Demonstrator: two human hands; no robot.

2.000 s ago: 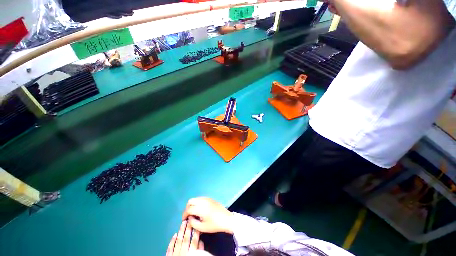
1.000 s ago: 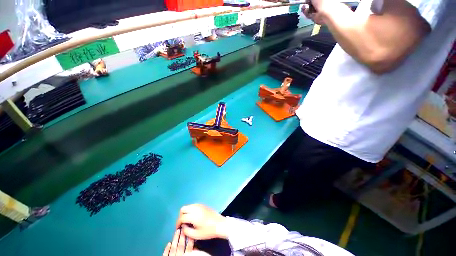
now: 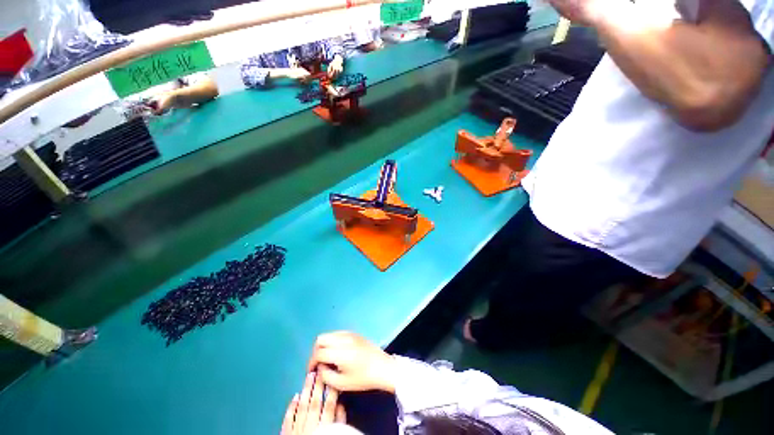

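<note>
A black three-leg assembly point(image 3: 379, 204) sits on the arms of an orange jig point(image 3: 387, 245) on the bench, untouched. A pile of small black parts point(image 3: 214, 291) lies to its left. A small silver-white three-lobed connector point(image 3: 434, 194) lies to its right. My right hand point(image 3: 352, 361) is at the bottom edge, bent over the fingers of my left hand point(image 3: 313, 406), which is cut off by the frame. The hands touch each other, nearer to me than the jig. Dark lines show between the fingers; whether anything is held is unclear.
A bare orange jig point(image 3: 490, 161) stands to the right, beside a standing person in a white shirt point(image 3: 624, 170). Black bars point(image 3: 530, 95) lie behind it. Across the dark green strip point(image 3: 204, 187), other workers' hands are at another jig point(image 3: 339, 104). A post point(image 3: 34, 327) stands at left.
The view has shifted slightly. Across the line, another worker's hands have come onto the far jig. My hands stay together at the bottom edge; the near jig and parts are unchanged.
</note>
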